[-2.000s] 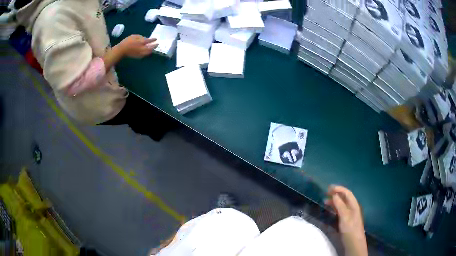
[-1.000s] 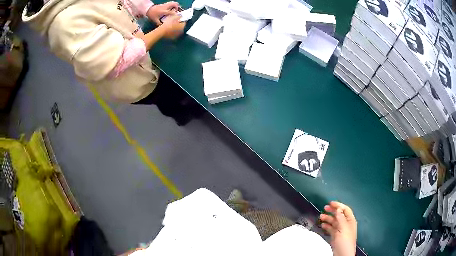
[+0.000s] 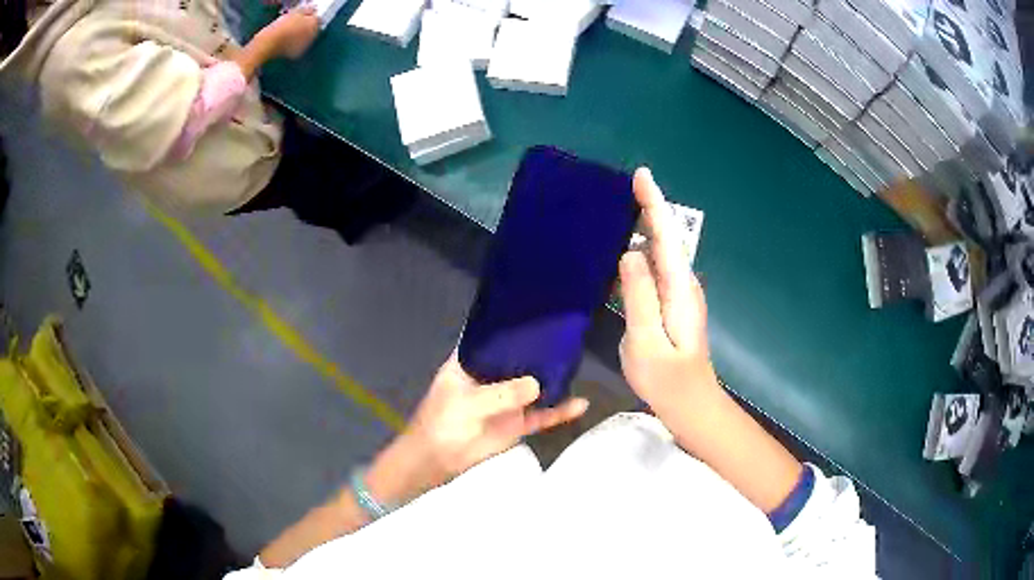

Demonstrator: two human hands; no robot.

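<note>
A smartphone [image 3: 552, 266] with a dark, bluish screen is held up over the bench edge, in front of my lap. My left hand [image 3: 467, 421] grips its lower end, with the thumb on the lower part of the screen. My right hand [image 3: 669, 306] is beside the phone's right edge with its fingers extended; a fingertip is at the upper right edge. A printed white box [image 3: 687, 230] lies on the green bench behind my right hand and the phone, mostly hidden.
White inner boxes [image 3: 440, 108] lie at the back left of the bench [image 3: 794, 306]. Tall stacks of printed boxes [image 3: 794, 68] stand at the back right. Loose sleeves [image 3: 950, 280] are heaped at the right. Another person [image 3: 136, 91] works at the upper left.
The phone and my left hand have come into view, the phone held up. My right hand has moved up and left beside it. The view has shifted, and the printed box is now mostly covered.
</note>
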